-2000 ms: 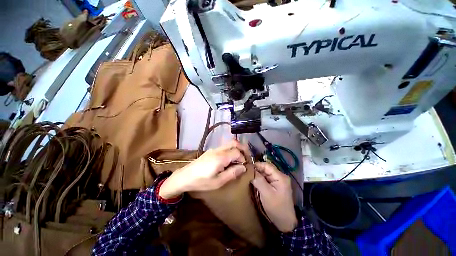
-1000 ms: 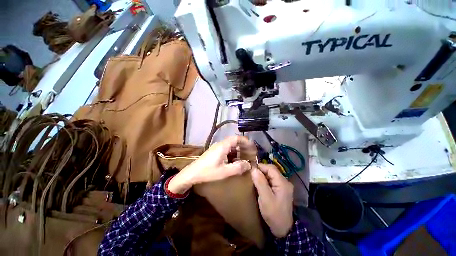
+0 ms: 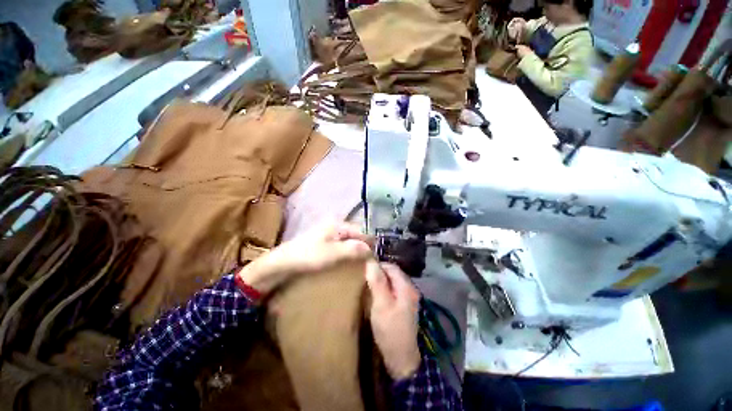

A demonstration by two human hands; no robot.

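Observation:
My left hand is bare and closed on the upper edge of a tan-brown panel just left of the needle area. My right hand grips the same panel's edge from the right, close to the left hand. The panel hangs down from both hands over the lap. The white sewing machine marked TYPICAL stands behind; its dark cylinder arm end is right beside my fingertips. The presser foot and needle are too small and dark to make out, and the fingertips are partly hidden.
Large brown bag pieces lie at left, with a heap of strap loops nearer me. Teal scissors handles show right of my right hand. More brown bags lie behind the machine. A person sits at the back right.
The view has tilted up, showing the person and the area behind the machine. Both hands have moved with the panel up to the cylinder arm's end.

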